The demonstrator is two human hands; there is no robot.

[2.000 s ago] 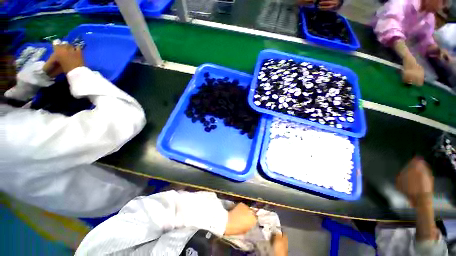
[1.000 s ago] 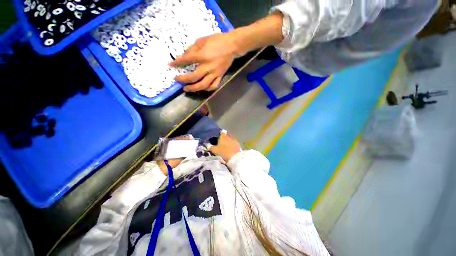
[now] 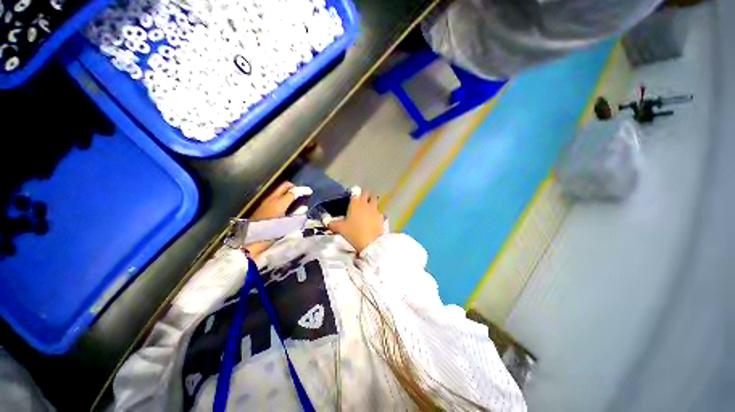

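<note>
My left hand is at my lap below the bench edge, partly behind the badge. My right hand is beside it, with white finger cots on its fingertips. A dark patch shows by its thumb and fingers; I cannot tell if it is held. The tray of white ring inserts lies nearest, with one black-rimmed piece on the heap. The left tray holds black housings. The tray of assembled pieces is cut off at top left.
The bench edge runs diagonally past my hands. Another person's white sleeve is at the top right, above a blue stool. A clear plastic bag and a dark tool lie on the right.
The other person's hand has left the white ring tray. The view has shifted, so the trays sit further left and up. My hands remain at my lap, the left one now more visible.
</note>
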